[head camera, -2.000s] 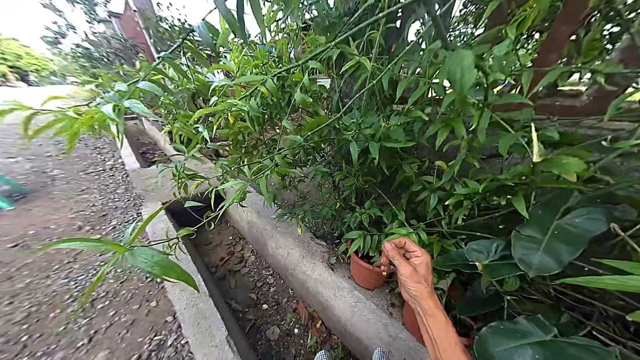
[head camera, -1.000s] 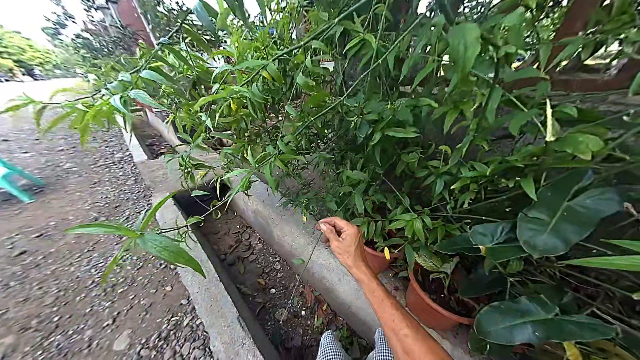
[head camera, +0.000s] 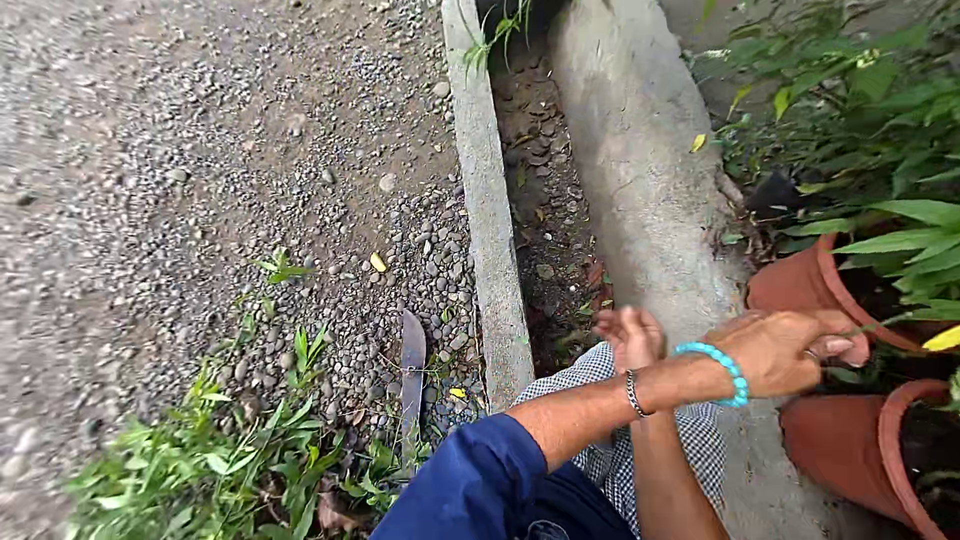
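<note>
My left hand (head camera: 784, 352), with a turquoise bead bracelet and a chain bracelet, reaches across to the right. Its thumb and fingers pinch a thin green stem beside a terracotta-coloured plant pot (head camera: 799, 281). Below that forearm my right arm passes. My right hand (head camera: 634, 337) shows past it, blurred, fingers loosely curled and partly apart, above the checked trousers; nothing is visible in it. On the gravel at lower centre lies a long dark blade (head camera: 412, 360), its lower end hidden among cut greenery (head camera: 225, 465).
A narrow concrete curb (head camera: 491, 225) edges a soil-filled channel (head camera: 544, 202). Beyond it runs a broad concrete ledge (head camera: 645, 150). A second pot (head camera: 840, 446) stands at lower right, and leafy plants (head camera: 885, 90) crowd the right side. Gravel ground (head camera: 225, 150) spreads on the left.
The view has swung down to the ground. My left hand has come into view, at a stem. My right hand, pinched near the ledge a second ago, now has looser fingers and lies partly behind the left arm.
</note>
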